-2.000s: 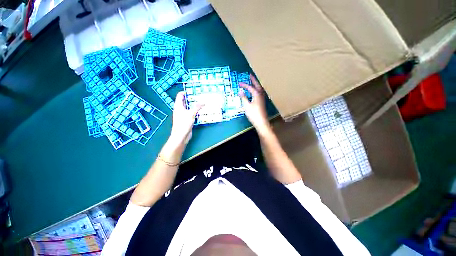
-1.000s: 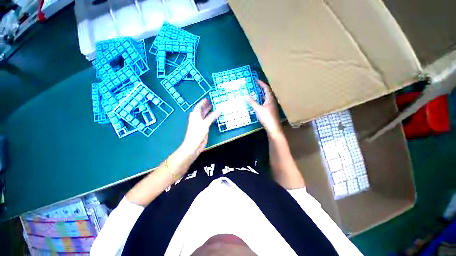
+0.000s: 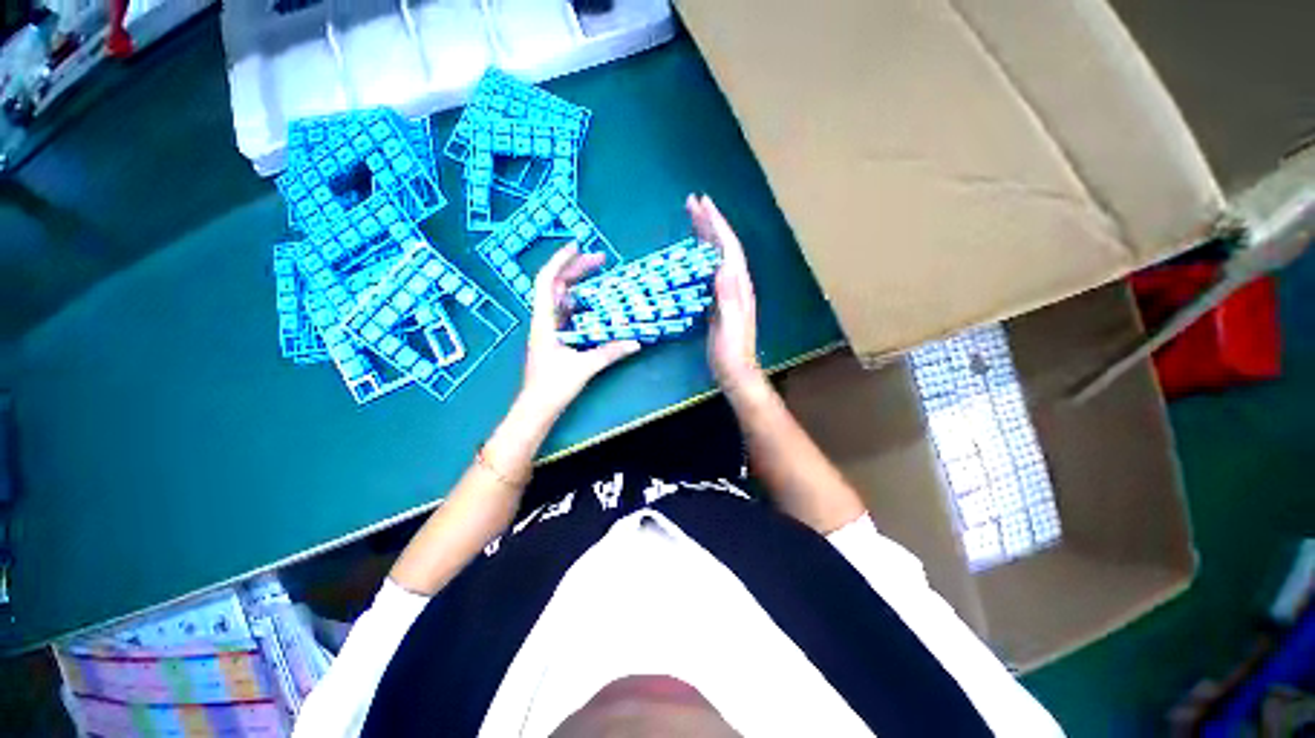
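A stack of blue-and-white combined sets [image 3: 642,296] is held between my two hands above the front edge of the bench, tilted up so that its layered edges show. My left hand [image 3: 560,332] grips its left side, with the thumb low in front and the fingers at the upper left. My right hand [image 3: 730,296] is upright with its palm against the right side. Loose blue keycap frames [image 3: 353,216] overlap in a pile at the left. More blue frames [image 3: 527,152] lie just behind the stack, partly hidden by my left hand.
A brown carton flap [image 3: 952,173] covers the bench's right end. Below it an open carton [image 3: 1110,490] holds white gridded sets [image 3: 988,447]. A white parts tray [image 3: 433,65] lies at the back. A red object [image 3: 1219,332] is at the far right. Printed sheets [image 3: 173,670] are below the bench.
The stack lay flat with its white centre showing; it is now raised and tilted between my hands, edges showing. My left hand moved left and onto its side.
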